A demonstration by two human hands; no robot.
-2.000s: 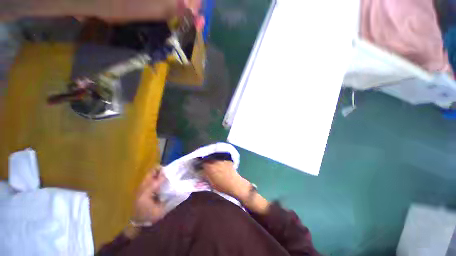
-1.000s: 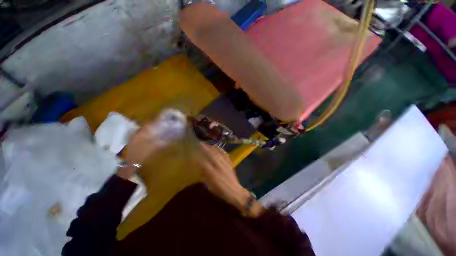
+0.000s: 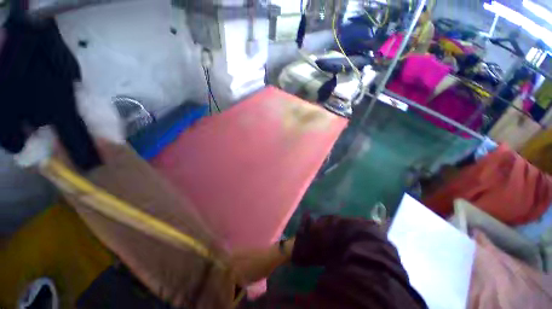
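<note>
My right hand [image 3: 257, 265] is blurred at the bottom centre, by the lower end of a brown padded board [image 3: 154, 208] and a yellow hose [image 3: 130, 214]. Its fingers blend into the board, so I cannot tell whether they hold anything. My left hand is out of the picture. A pink-covered pressing table [image 3: 242, 163] lies beyond the board. A blurred dark and white item [image 3: 39, 296], possibly the iron, is cut off at the lower left on the yellow table [image 3: 30, 244].
Dark cloth [image 3: 45, 78] hangs at the upper left. A white panel [image 3: 433, 253] stands at the lower right beside orange-red cloth [image 3: 502, 184]. A metal rail [image 3: 423, 114] and magenta cloth [image 3: 420, 72] are further back, past the green floor [image 3: 369, 163].
The view has swung up and to the right. The white cloth pile and my left hand have left the picture. My right hand is now beside the brown board.
</note>
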